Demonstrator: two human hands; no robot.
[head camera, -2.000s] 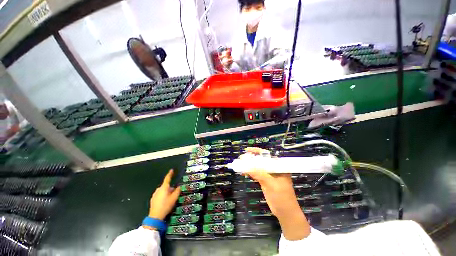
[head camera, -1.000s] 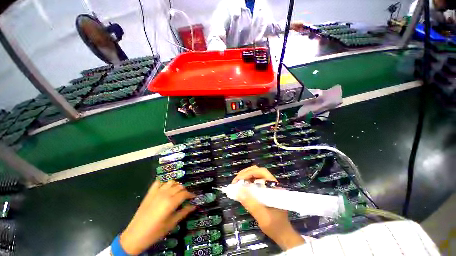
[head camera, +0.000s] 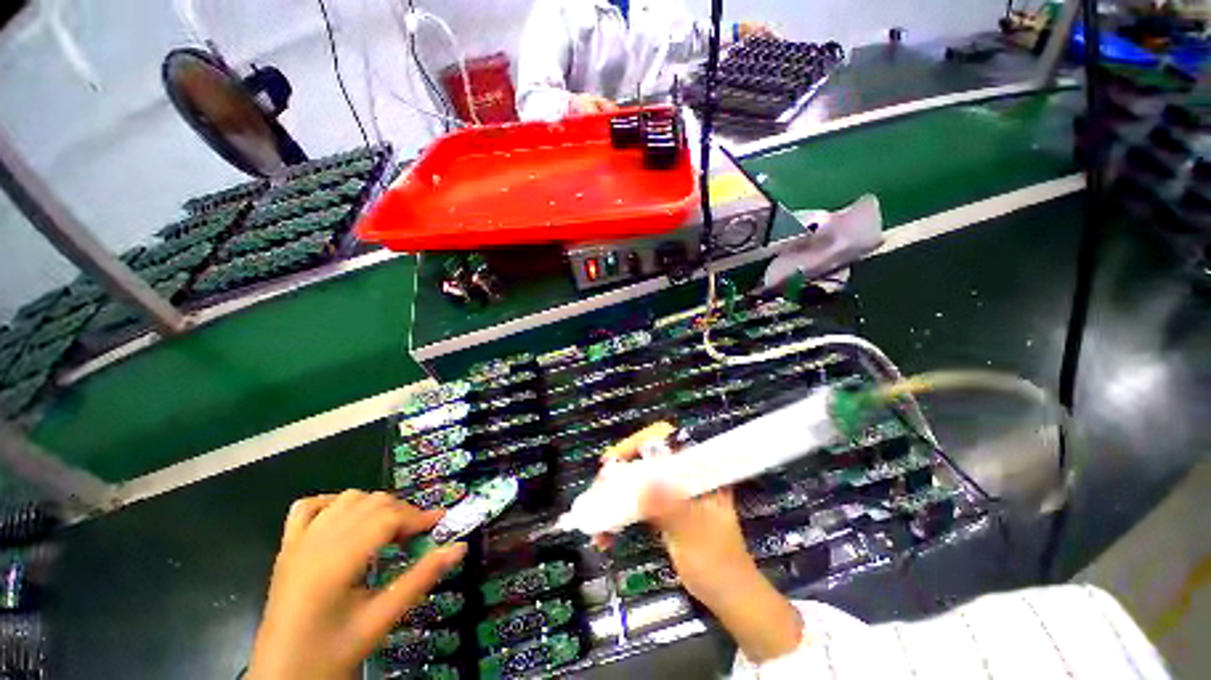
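Note:
My left hand (head camera: 352, 571) pinches one small green circuit board (head camera: 476, 511) between thumb and fingers, tilted and raised at the left part of the rows. My right hand (head camera: 691, 531) holds a thick whitish glue syringe (head camera: 730, 465) like a pen. Its tip points left, just right of and below the held board; I cannot tell any contact. The green adapter (head camera: 850, 411) is at the syringe's rear end, with a pale air hose (head camera: 976, 381) running right. More boards (head camera: 529, 581) lie in rows in the parts tray under both hands.
Behind the rows stands a grey dispenser controller (head camera: 624, 264) with a red tray (head camera: 531, 186) on it, holding black components (head camera: 660, 137). A grey cloth (head camera: 830, 246) lies right of it. Board-filled trays (head camera: 286, 219) stand back left. A person in white (head camera: 571, 60) is opposite. A black cable hangs at right.
My left hand has moved left and now holds a board lifted and tilted. The syringe's rear end has swung up. The view has shifted, so the bench objects appear further left.

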